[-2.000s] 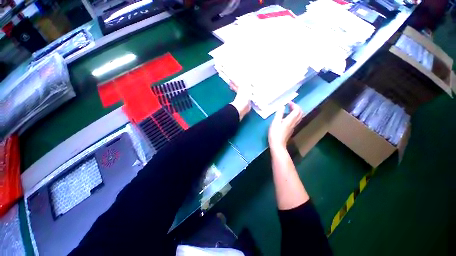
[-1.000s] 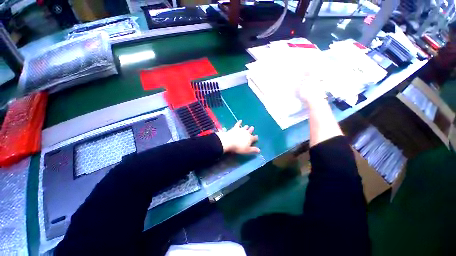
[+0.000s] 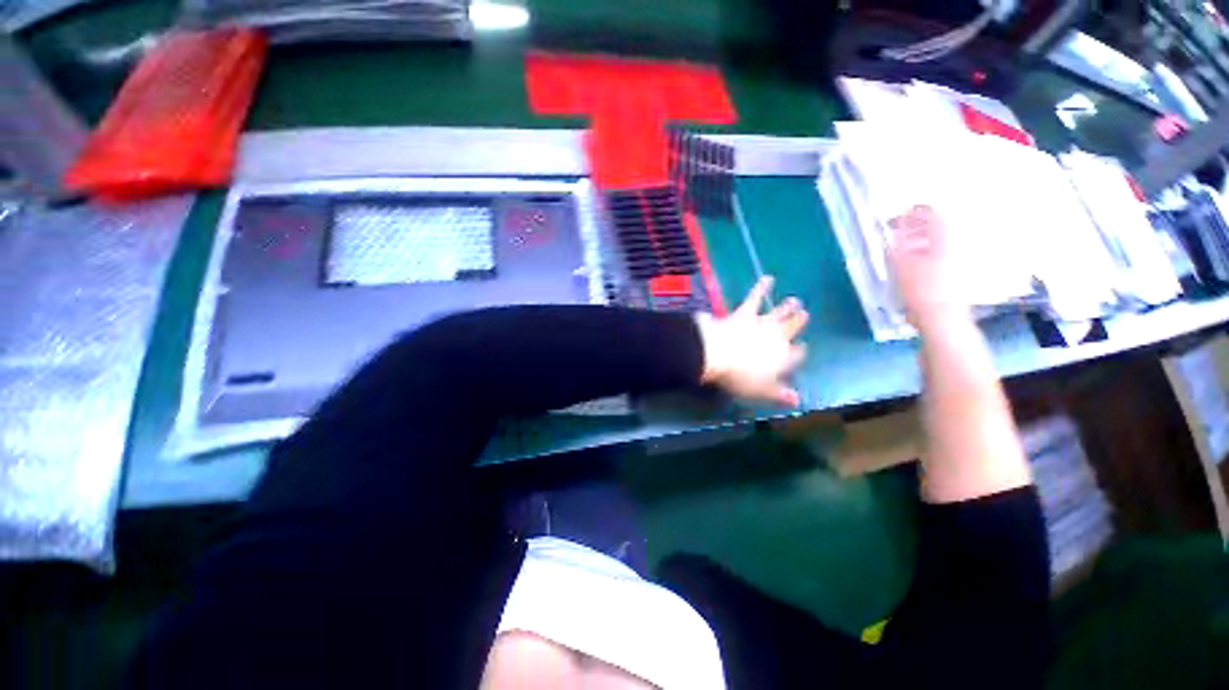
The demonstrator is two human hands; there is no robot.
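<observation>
My left hand [image 3: 755,347] is over the green bench at the lower end of the pad sheets, fingers spread, with nothing seen in it. My right hand [image 3: 921,256] rests on the stack of white sheets [image 3: 991,189]; glare hides its fingertips, so its grip is unclear. The sheet of rubber feet [image 3: 651,232] lies on red film [image 3: 634,115], with a second sheet of black strips [image 3: 702,173] beside it. The dark grey laptop bottom cover [image 3: 290,317] lies flat on a bubble wrap mat [image 3: 404,247], left of the pad sheets. My left sleeve covers its lower right part.
Red bubble bags [image 3: 175,115] lie at the upper left. Clear bubble bags [image 3: 74,364] lie left of the cover. A long pale band [image 3: 404,154] runs behind it. A cardboard box [image 3: 876,442] with flat packed items [image 3: 1058,485] is below the bench at right.
The view has swung right and down over the bench. My left hand has left the white stack and now is spread near the pad sheets. My right hand has moved onto the stack.
</observation>
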